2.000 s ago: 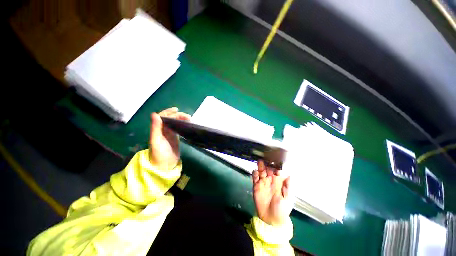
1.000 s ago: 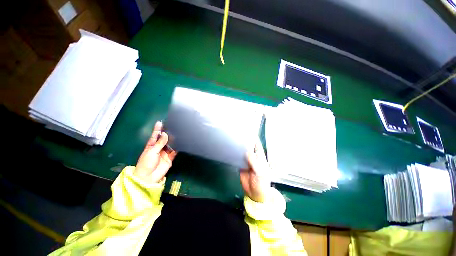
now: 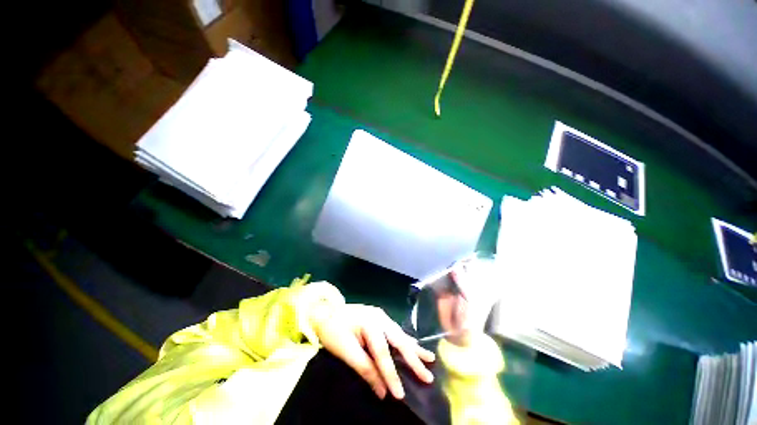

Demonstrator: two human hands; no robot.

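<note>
A pale silver tablet [image 3: 402,207] lies flat on the green mat in the middle, with a small dark mark at its right corner. Crinkly clear film [image 3: 423,305] with bright streaks is between the tablet's near edge and my lap. My right hand [image 3: 452,307] is blurred and closed on the film, partly seen through it. My left hand [image 3: 373,342] is over my lap, back up, with fingers apart and nothing seen in it. Any white sheet under the tablet cannot be made out.
A white stack [image 3: 564,278] stands close to the tablet's right. A larger white stack [image 3: 224,129] is at left, near brown cartons [image 3: 108,66]. Dark screen cards [image 3: 596,166] lie along the back. A yellow strap [image 3: 452,62] hangs over the bench. Upright thin pieces [image 3: 726,388] are at lower right.
The tablet was held in both hands and now lies on the bench. My left hand has let go and moved towards my lap. Clear film now shows at my right hand. The view has shifted.
</note>
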